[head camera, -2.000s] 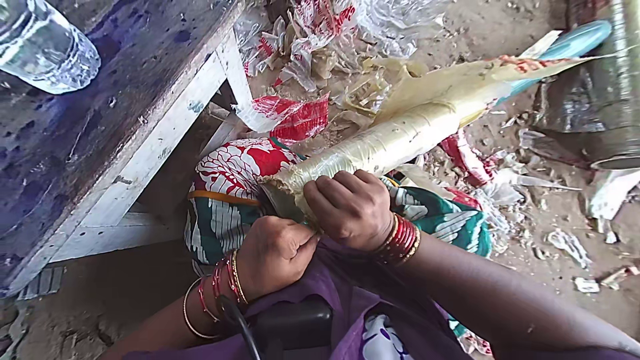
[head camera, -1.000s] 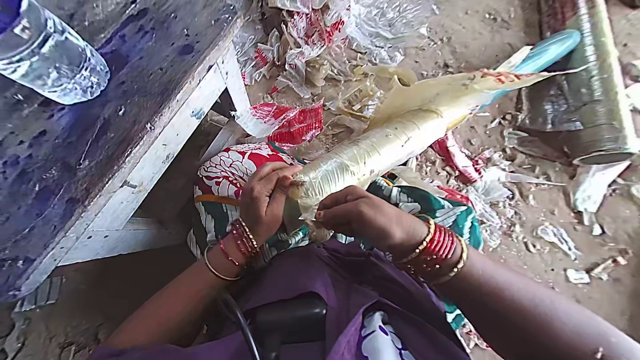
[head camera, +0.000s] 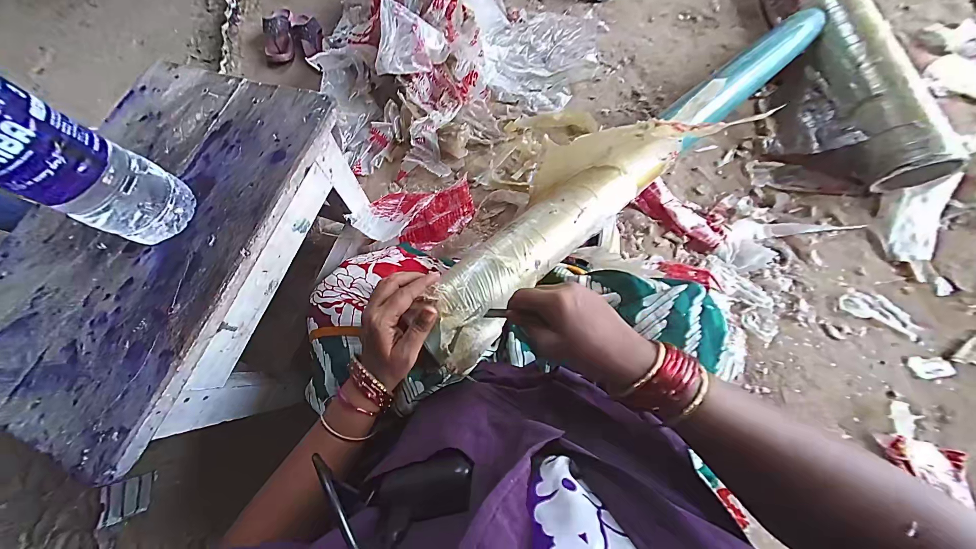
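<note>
A long roll wrapped in yellowish clear plastic film (head camera: 545, 225) lies slantwise across my lap, its near end between my hands. A torn flap of film stands off its far part, where a blue-green tube (head camera: 751, 65) sticks out. My left hand (head camera: 400, 328) rests against the left side of the near end, fingers bent on the film. My right hand (head camera: 572, 332) is closed around a thin dark tool (head camera: 497, 313), whose tip points left and touches the film at the near end. What kind of tool it is cannot be told.
At the left stands a paint-stained wooden table (head camera: 252, 164) with a water bottle (head camera: 126, 194) on it. Torn plastic film scraps (head camera: 435, 69) litter the ground ahead and to the right. Another film-wrapped roll (head camera: 884, 99) lies at the upper right. Small sandals (head camera: 292, 36) are beyond the table.
My right hand has shifted from on top of the roll to its right side, and the thin tool now shows. My left hand has moved up to the roll's left edge.
</note>
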